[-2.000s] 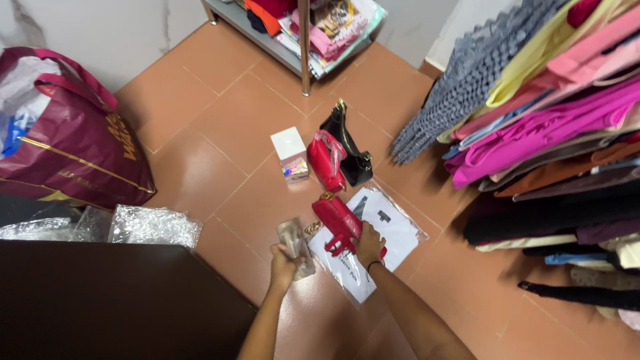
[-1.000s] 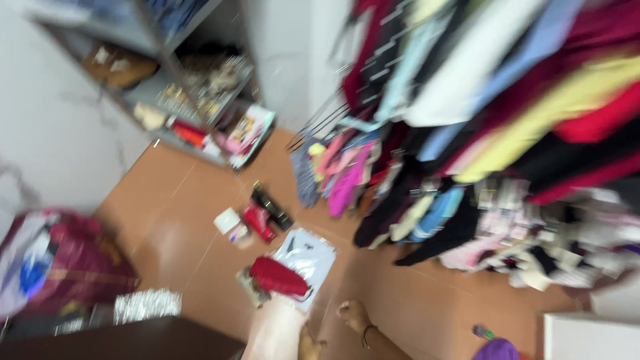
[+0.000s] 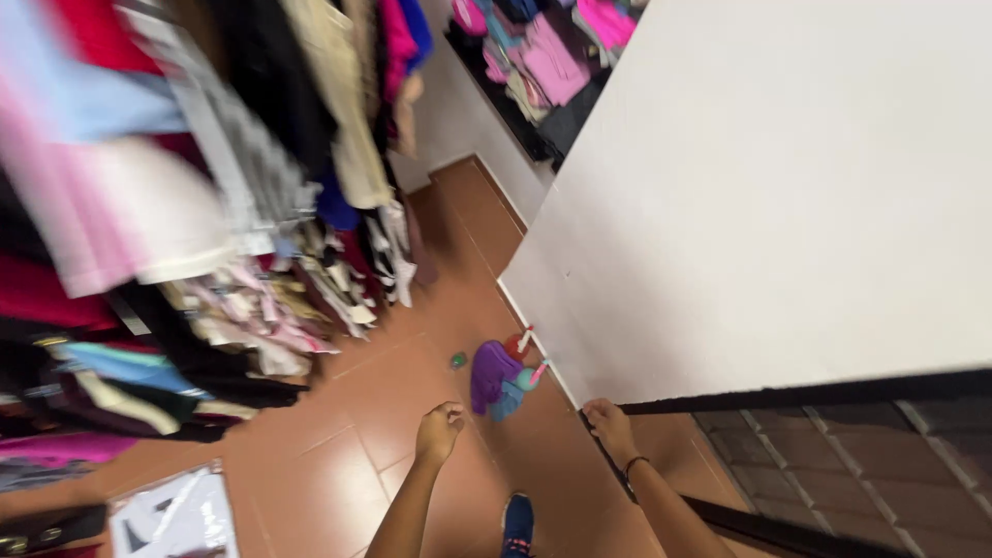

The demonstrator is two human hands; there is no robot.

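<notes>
My left hand [image 3: 439, 434] is in the air over the tiled floor, its fingers curled and nothing seen in it. Over by the lower corner of the white wall, my right hand [image 3: 610, 425] has loosely bent fingers and a dark band on the wrist; it too appears to hold nothing. Beyond and between them, a purple cloth [image 3: 493, 375] and a blue cloth [image 3: 508, 400] lie on the floor beside a red round object [image 3: 517, 346] and a teal one [image 3: 528, 378]. A small green item [image 3: 458, 360] lies just left of them.
Hanging clothes [image 3: 194, 194] fill the left side. A plastic-wrapped white packet [image 3: 177, 515] lies at the lower left, near a black bag [image 3: 54, 530]. The white wall [image 3: 744, 201] stands to the right, with folded clothes [image 3: 552, 58] behind it. A blue shoe [image 3: 518, 523] is at the bottom.
The view has swung far to the right. Two seconds ago my hands held a clear packet and touched a red bag; now both are away from those things.
</notes>
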